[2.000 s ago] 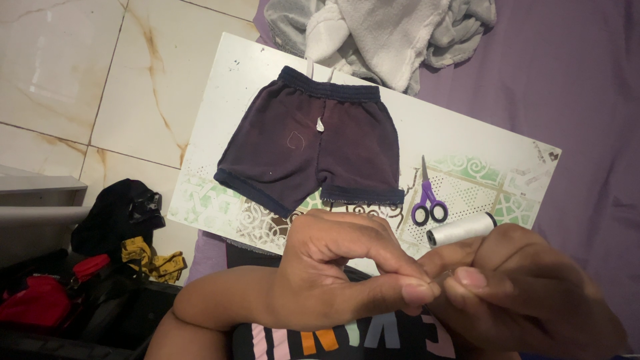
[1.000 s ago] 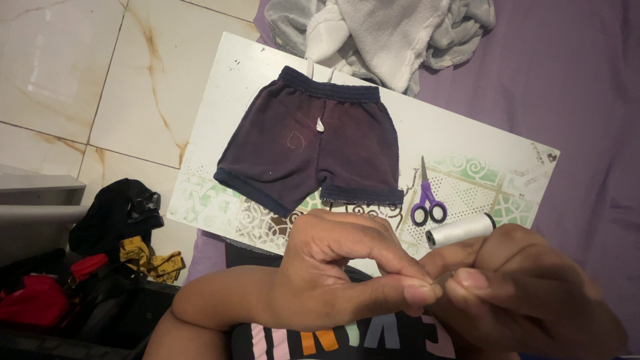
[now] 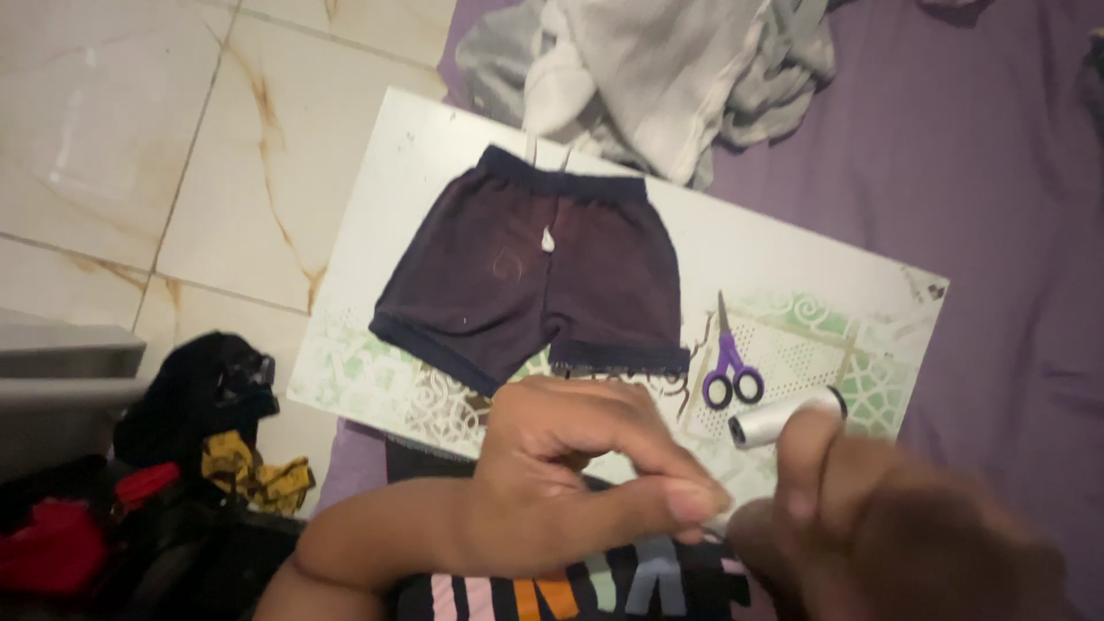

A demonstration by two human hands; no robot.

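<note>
My left hand (image 3: 586, 474) is held in front of the board's near edge, thumb and forefinger pinched together; what lies between the tips is too small to make out. Close beside it on the right is my right hand (image 3: 897, 517), blurred, its fingers bent; whether it holds anything is unclear. Beyond the hands, a pair of small dark shorts (image 3: 535, 267) lies flat on a white patterned board (image 3: 862, 302). To the right of the shorts are scissors with purple handles (image 3: 731, 366). A spool of white thread (image 3: 768, 423) lies just below them, partly covered by my right hand.
Grey and white cloths (image 3: 655, 78) are heaped at the board's far edge. A purple cloth (image 3: 871, 155) spreads under and right of the board. At the lower left are black, yellow (image 3: 259, 474) and red clothes (image 3: 52, 543), beside a floor of marble-look tiles (image 3: 250, 147).
My right hand's fingers have shifted and drawn slightly apart from my left fingertips, and that hand is now blurred. My left hand stays pinched in nearly the same place.
</note>
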